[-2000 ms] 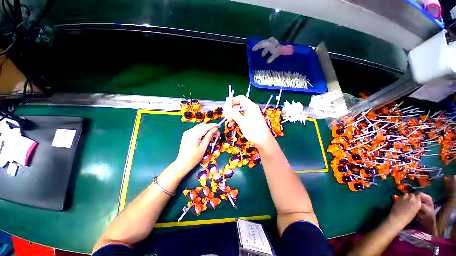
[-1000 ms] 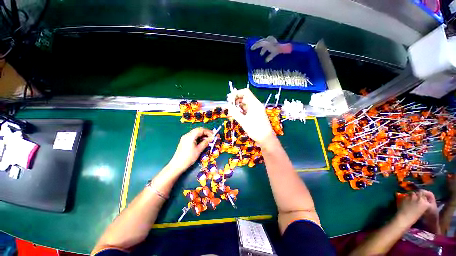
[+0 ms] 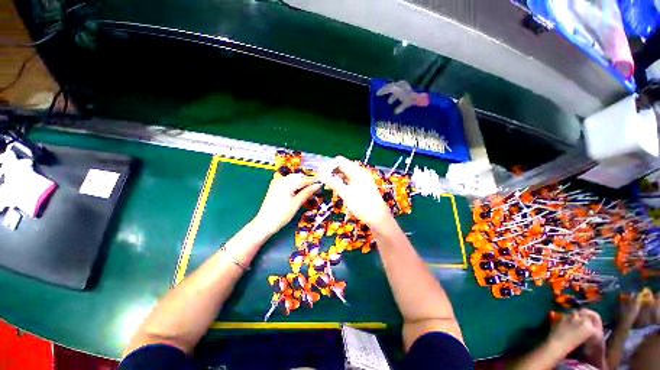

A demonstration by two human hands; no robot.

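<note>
My left hand and my right hand are bare and meet fingertip to fingertip above the orange-and-black parts. The fingertips pinch something small and pale; its shape is mostly hidden by the fingers. The parts lie in a loose cluster under and in front of my hands, some with thin white stems. A short row of them lies at the back, partly behind my hands. Small white fittings lie in a heap right of my right hand.
Yellow tape frames the work area. A blue tray behind holds pale sticks and a glove. A large heap of stemmed orange parts lies right, near another person's hands. A black mat with a white label lies left.
My hands were apart a second ago, with a white stem in the left fingers; now they are together. The view has shifted and tilted slightly.
</note>
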